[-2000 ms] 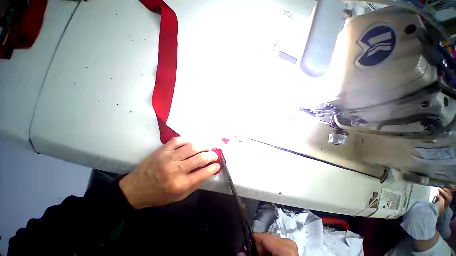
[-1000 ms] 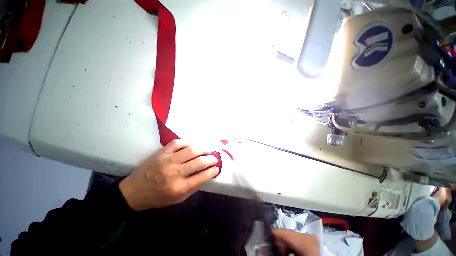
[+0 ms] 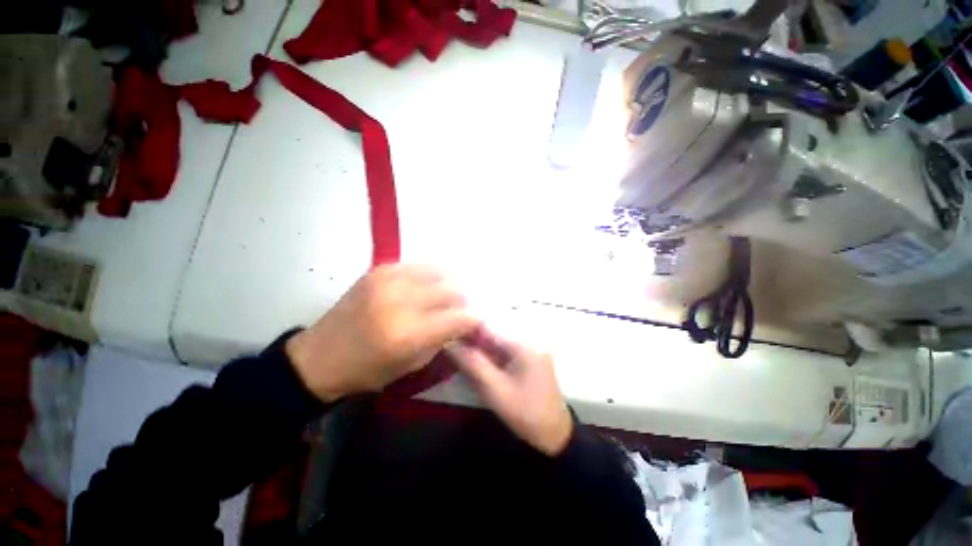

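A red fabric strip [image 3: 382, 192] runs from the back of the white table down to my hands. My left hand [image 3: 389, 328] is closed on the strip near the table's front edge. My right hand [image 3: 520, 386] meets it from the right, slightly blurred, with its fingers on red fabric between the two hands. A piece of red fabric also hangs below my left hand. The fingertips partly hide the fabric ends. The black-handled scissors [image 3: 727, 309] lie under the machine arm, out of my hands.
The cream sewing machine [image 3: 703, 139] stands at right, its lamp glaring on the table. Dark-bladed shears [image 3: 794, 83] rest on top of it. A red pile [image 3: 400, 27] lies at the back, more red strips [image 3: 149, 139] by a second machine [image 3: 53, 117]. White pieces [image 3: 698, 501] lie below.
My right hand has put the scissors down under the machine arm and joined my left hand at the red fabric. The view has shifted, showing more of the left and back of the table.
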